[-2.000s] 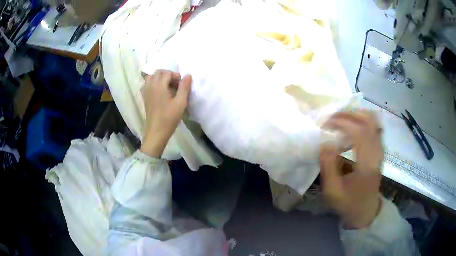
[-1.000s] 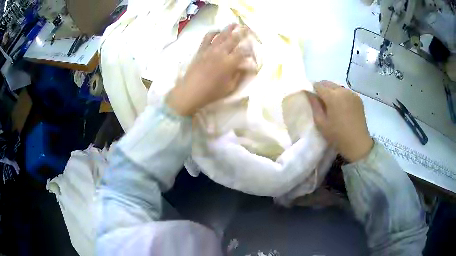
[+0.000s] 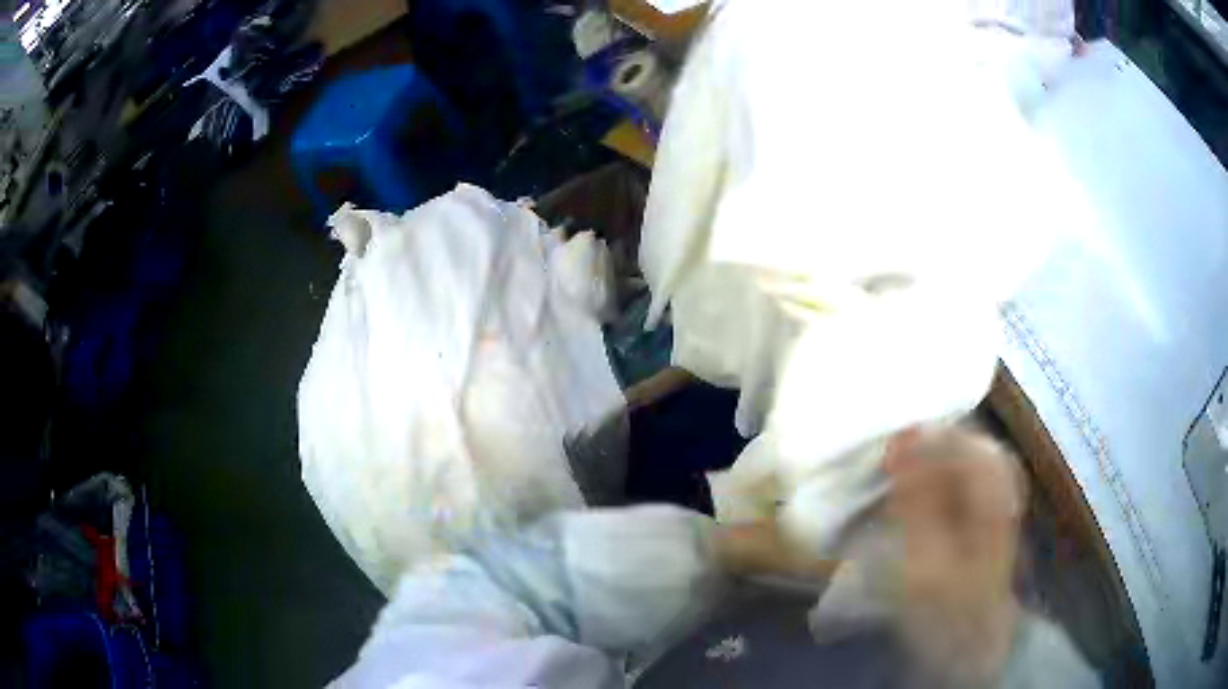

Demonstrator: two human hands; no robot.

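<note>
White and cream fabric (image 3: 862, 202) lies over the left part of the white table and hangs over its front edge. A bunched part of it is at my hands, low in the view. My right hand (image 3: 956, 525) is blurred and lies against this bunched part; its grip is unclear. My left hand (image 3: 768, 549) shows only near the wrist; its fingers are hidden by the fabric.
A large white fabric heap (image 3: 458, 377) stands left of my left sleeve. A blue stool (image 3: 370, 128) is on the dark floor behind it. The white table (image 3: 1118, 269) has a printed scale along its front edge. Part of the machine bed (image 3: 1208, 438) shows at the right rim.
The view has swung left, so the needle area and snips are out of the picture. Both hands have moved down to the table's front edge, with bunched fabric there.
</note>
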